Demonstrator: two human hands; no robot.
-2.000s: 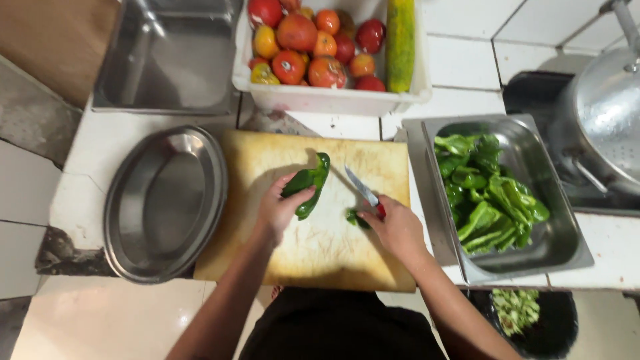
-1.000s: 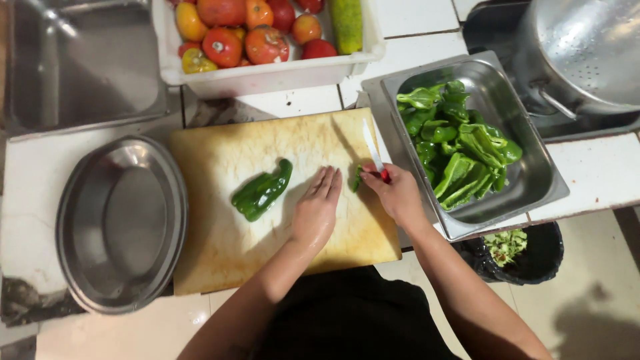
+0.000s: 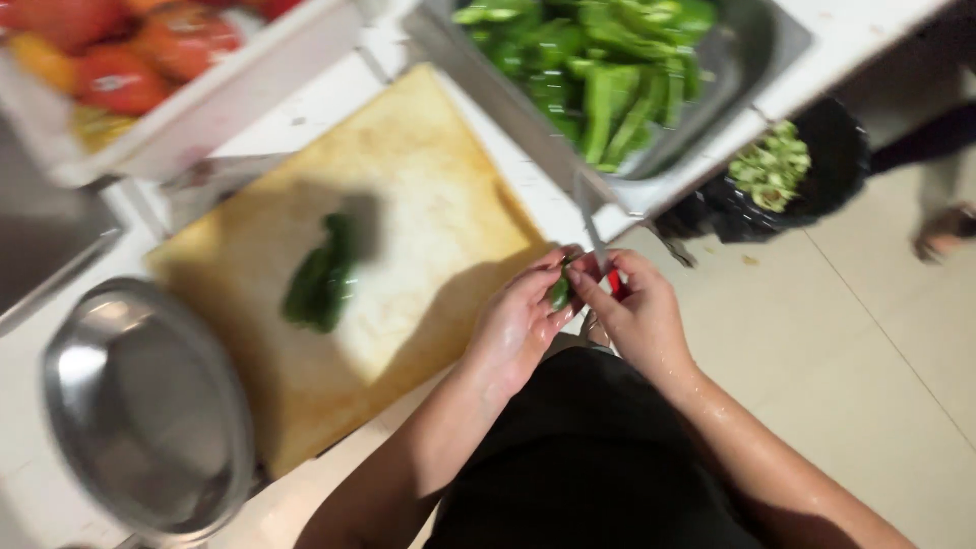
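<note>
A green pepper [image 3: 322, 276] lies on the yellowed cutting board [image 3: 412, 137]. Close to the board's right corner, my left hand [image 3: 518, 313] holds a small green pepper piece [image 3: 560, 290] in its fingers. My right hand [image 3: 637, 305] touches that piece with its fingertips and grips a knife [image 3: 592, 232] by its red handle, the blade pointing up and away from me. Cut green peppers [image 3: 610, 76] fill much of a steel pan [image 3: 507, 95] beyond my hands.
An oval steel dish [image 3: 236, 427] stands left of the board. A white crate [image 3: 252, 72] of tomatoes [image 3: 126, 80] is at the upper left. Below the counter edge at right sits a black-lined bin [image 3: 835, 168] with green scraps [image 3: 772, 166]. Another person's foot [image 3: 945, 232] shows at the far right.
My hands have come together off the board's right corner, and the small piece is now lifted from the board. The larger pepper, held two seconds ago, lies on the board. The view has turned right.
</note>
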